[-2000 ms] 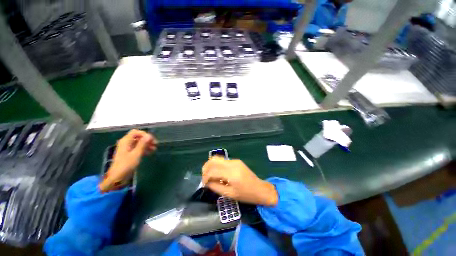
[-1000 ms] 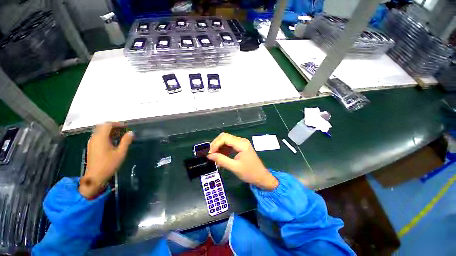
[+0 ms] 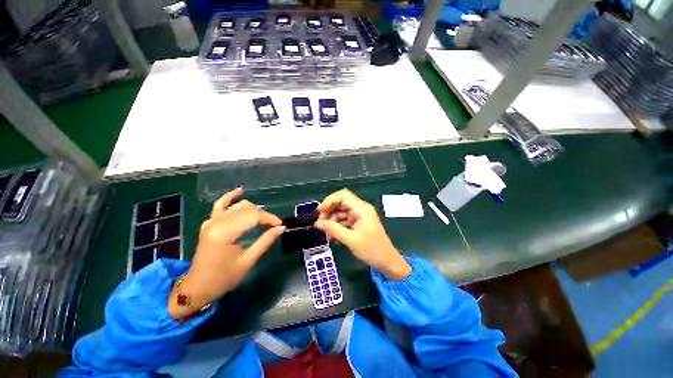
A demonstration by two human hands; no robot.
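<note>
An open flip phone (image 3: 324, 279) lies on the green mat in front of me, its pale keypad with dark keys toward me. A small black film (image 3: 301, 221) is stretched between my hands over the phone's upper half. My left hand (image 3: 235, 235) pinches its left end with thumb and forefinger. My right hand (image 3: 357, 228) pinches its right end. The dark piece below it partly hides the phone's screen; I cannot tell its edges. A film sheet (image 3: 157, 231) with a column of black films lies left, partly behind my left sleeve.
A white card (image 3: 403, 206), a white stick (image 3: 438, 212) and a whitish container (image 3: 458, 192) with wipes (image 3: 484, 174) lie right. Stacked trays (image 3: 46, 273) stand left. A clear tray (image 3: 299, 176) lies ahead. Three closed phones (image 3: 302, 111) and stacked phone trays (image 3: 285, 63) are on the white board.
My left hand has come in from the left and taken hold of the film's left end. The film is now held level by both hands. The view has shifted slightly.
</note>
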